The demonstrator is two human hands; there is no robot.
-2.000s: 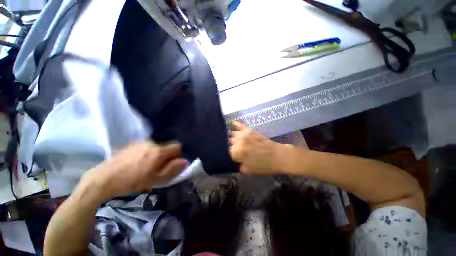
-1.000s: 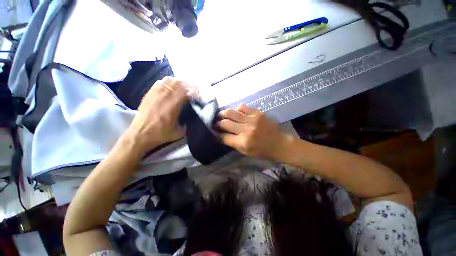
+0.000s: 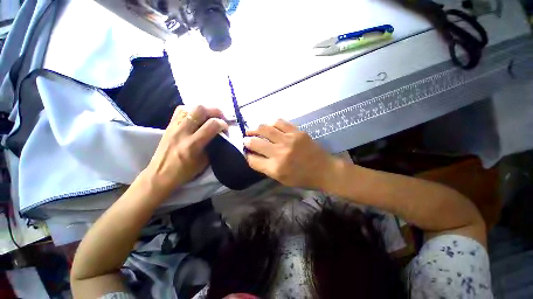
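Observation:
My left hand (image 3: 188,140) and my right hand (image 3: 286,153) are close together at the table's front edge. Both pinch a folded dark navy piece (image 3: 234,166), which hangs in a curve between them. A dark overlocked edge (image 3: 236,105) stands up from the fingers towards the needle area. The light grey-blue fabric (image 3: 87,128) is heaped to the left, with another part of the navy cloth (image 3: 149,93) on it. The fingers hide part of the fold.
The sewing machine head (image 3: 204,20) is at the top. Thread snips (image 3: 356,41) and black-handled shears (image 3: 464,38) lie on the right. A measuring scale (image 3: 391,102) runs along the front edge. A loose thread (image 3: 377,77) lies behind it. More cloth hangs below (image 3: 158,260).
The wide navy piece that lay flat under the machine head is now folded in my hands. My left hand moved up and right, beside my right hand. The overlocked edge now stands up.

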